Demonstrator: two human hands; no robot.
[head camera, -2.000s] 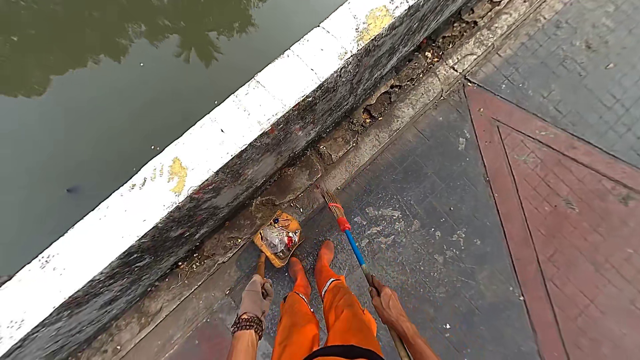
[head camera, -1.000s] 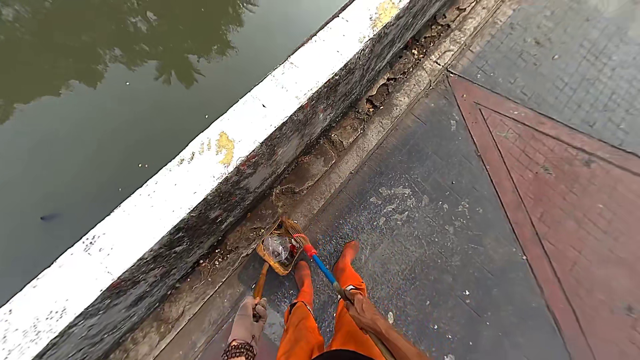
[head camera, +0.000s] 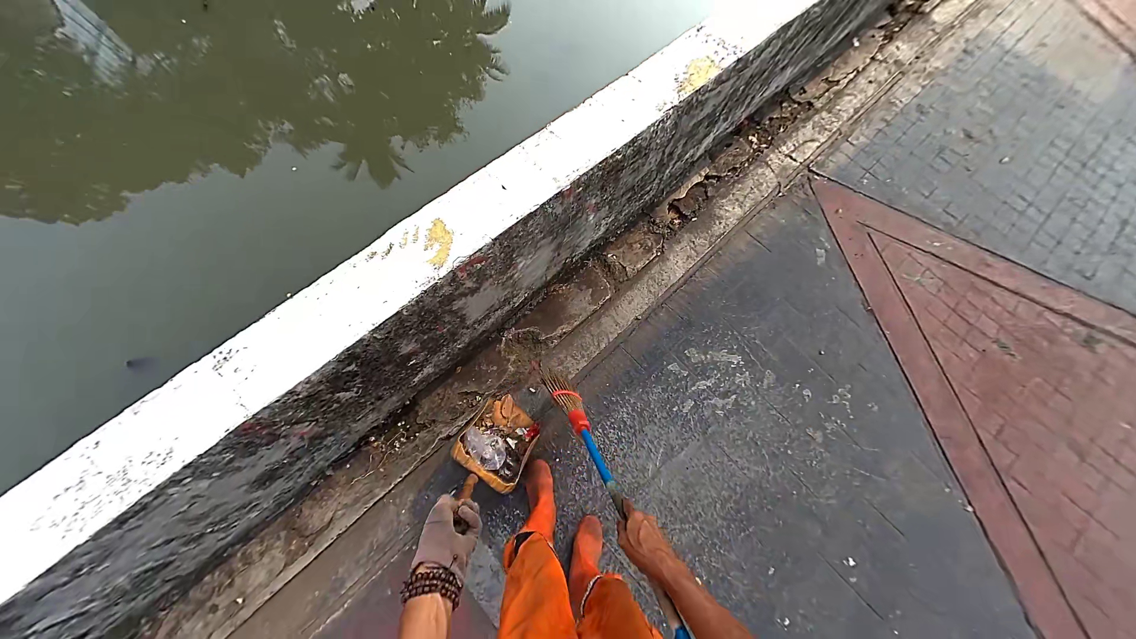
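Note:
My left hand (head camera: 448, 532), in a greyish glove with a beaded bracelet at the wrist, grips the short handle of a worn yellow-orange dustpan (head camera: 499, 482). Inside the pan lie a clear plastic piece (head camera: 485, 447), a brown leaf and mixed litter. My bare right hand (head camera: 646, 539) is closed around the long handle of a broom (head camera: 596, 457), blue with a red collar. Its stiff bristles (head camera: 560, 388) touch down near the kerb, just to the right of and beyond the pan.
A low wall with a white top (head camera: 532, 169) runs diagonally, with green water (head camera: 222, 266) behind it. Cracked concrete and dry debris (head camera: 688, 204) line its foot. My orange boots (head camera: 540, 497) stand on dark paving (head camera: 754, 426); a red paved triangle (head camera: 1021, 355) lies to the right.
The broom's bristles have moved from the dustpan's edge out to its right. The dustpan stays in my left hand with litter in it.

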